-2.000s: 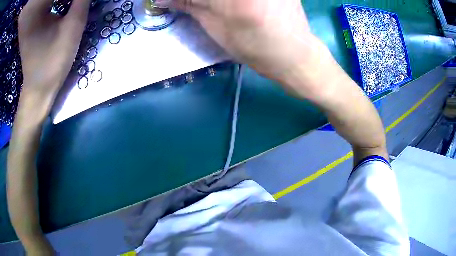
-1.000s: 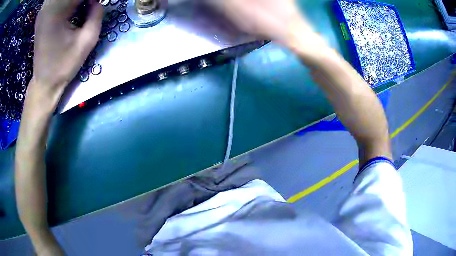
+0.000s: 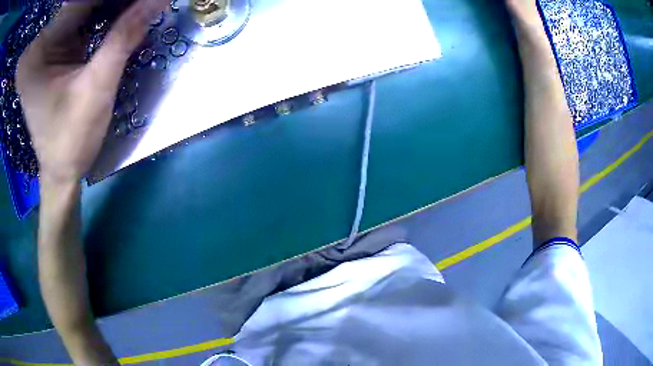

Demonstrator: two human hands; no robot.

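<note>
The silver box top (image 3: 308, 50) carries a brass-coloured post (image 3: 208, 10) with a clear round collar (image 3: 230, 27) at its foot. Dark rings (image 3: 170, 36) lie loose on the box's left side. My left hand (image 3: 71, 100) is over these rings at the upper left, blurred, fingers partly bent; whether it holds a ring cannot be told. My right arm reaches up beside the right tray (image 3: 594, 64), which is full of tiny bright parts. My right hand is cut off by the top edge, with only the wrist area showing.
The left tray (image 3: 25, 196), full of dark rings, is partly behind my left hand. Three small metal knobs (image 3: 283, 109) sit on the box front. A grey cable (image 3: 364, 157) runs over the green bench's front edge. A blue thing (image 3: 6, 297) shows at the far left.
My right hand has moved away from the post area to the right, up beside the right tray, and out of the top edge. My left hand stays over the rings. The view has shifted slightly.
</note>
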